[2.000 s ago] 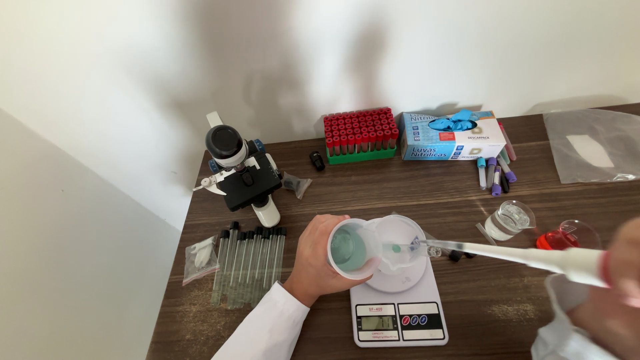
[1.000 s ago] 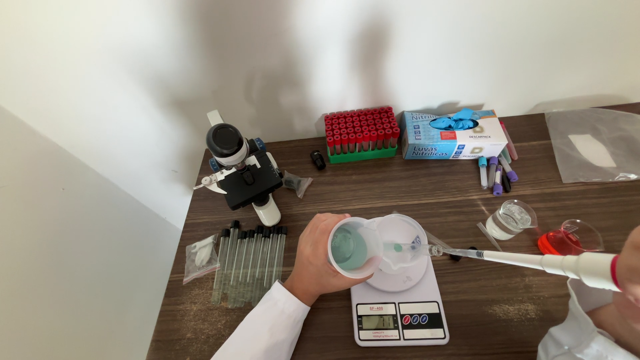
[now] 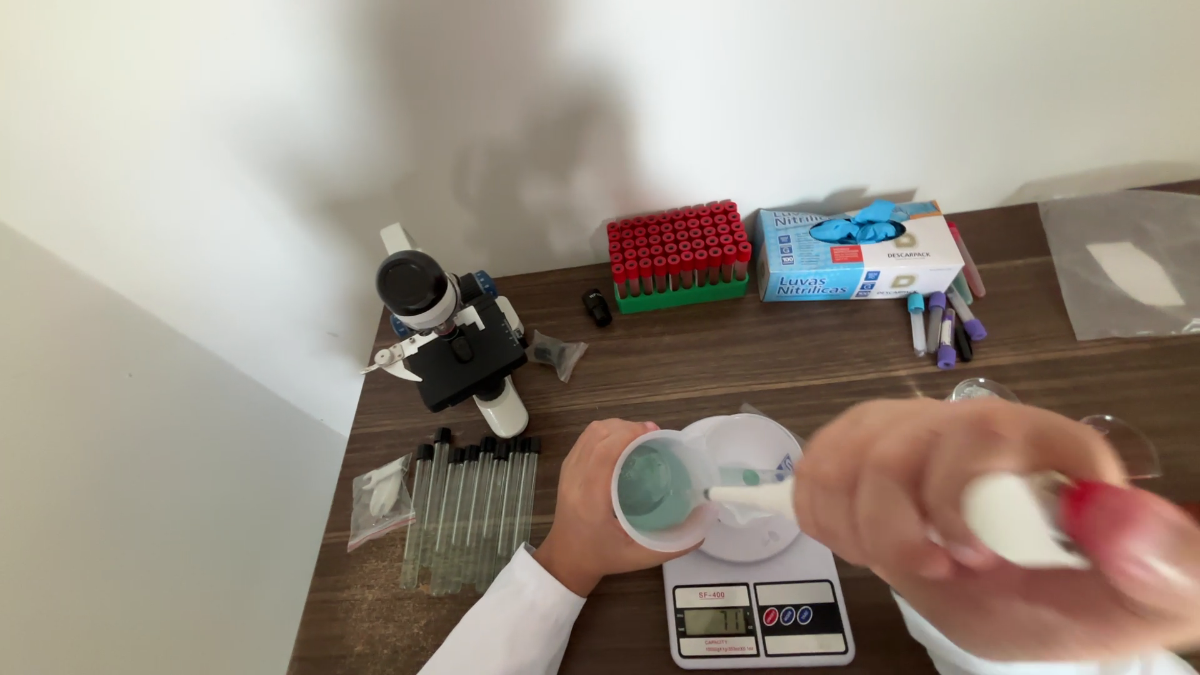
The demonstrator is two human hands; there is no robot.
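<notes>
My left hand (image 3: 595, 506) grips a translucent plastic cup (image 3: 656, 492) holding pale green liquid, tilted over the left side of a white digital kitchen scale (image 3: 680, 600). Close to the camera, my right hand (image 3: 956, 516) is wrapped around a white pipette (image 3: 1017, 520) with a red top. The pipette's lower end lies at the cup's right rim; whether it touches cannot be told. On the scale's round plate (image 3: 750, 544) sits a clear item with a green spot, partly hidden by the pipette. The scale's display is lit.
A microscope (image 3: 469, 352) stands left, with capped glass tubes (image 3: 473, 516) and a small plastic bag (image 3: 380, 502) below it. Along the back are a green rack (image 3: 684, 295) of red-capped tubes, a nitrile glove box (image 3: 858, 272) and a large plastic bag (image 3: 1116, 272). Glass dishes (image 3: 984, 389) are partly hidden at right.
My right hand has moved left and appears larger, bringing the pipette's end from above the scale plate to the cup's rim. The left hand and cup have stayed in place.
</notes>
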